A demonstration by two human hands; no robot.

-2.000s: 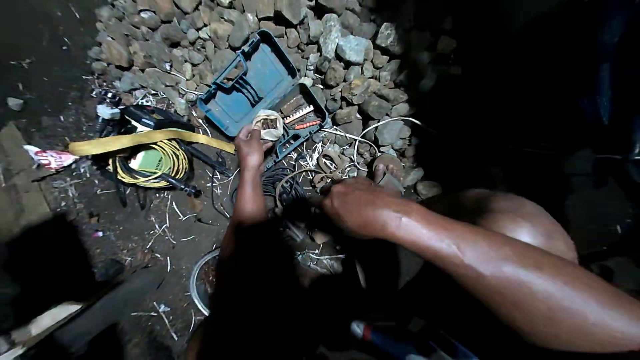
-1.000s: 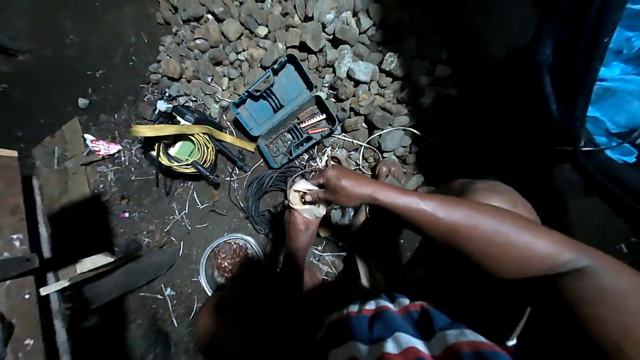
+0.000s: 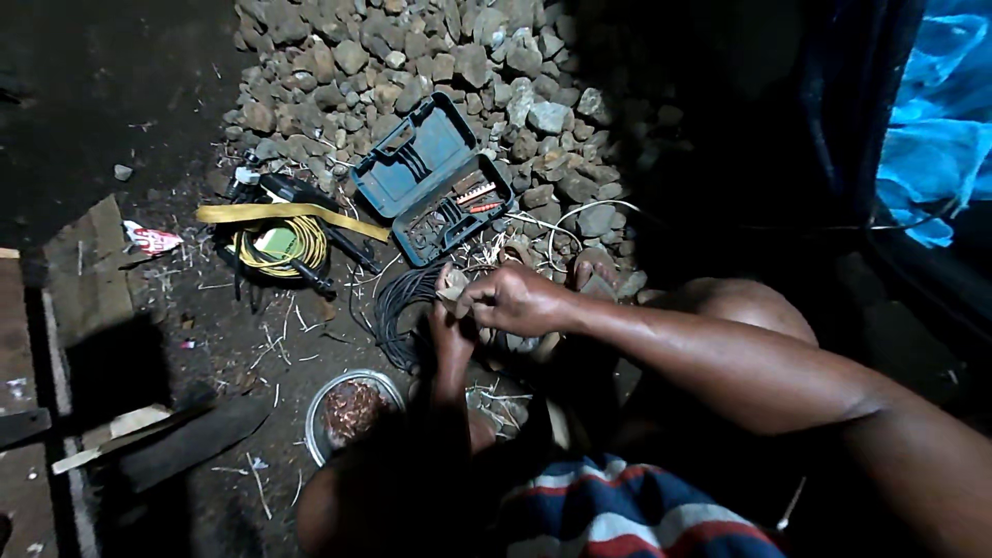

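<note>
My left hand (image 3: 453,325) grips a small pale pouch or wrapping (image 3: 452,285), whose exact kind I cannot tell. My right hand (image 3: 508,304) is against the pouch's right side, fingers bent at it; whether they pinch it is unclear. Both hands are just right of a coil of dark cable (image 3: 399,314). Beyond them lies an open teal plastic tool case (image 3: 415,163) holding small metal parts and an orange-red item (image 3: 486,208). A round metal bowl (image 3: 311,422) with copper-coloured strands or scraps stands on the ground, lower left of my hands.
A yellow-green cord coil (image 3: 314,246) lies with a yellow strap (image 3: 271,211) and a black tool at left. Stones (image 3: 465,66) are heaped behind the case. Wooden boards (image 3: 93,263) lie at far left, a blue sheet (image 3: 934,147) hangs at right, and a white cable (image 3: 570,213) curves across the stones.
My left hand and the pale pouch have moved from beside the open case back to the cable coil. My right hand has come to the pouch. The view has shifted.
</note>
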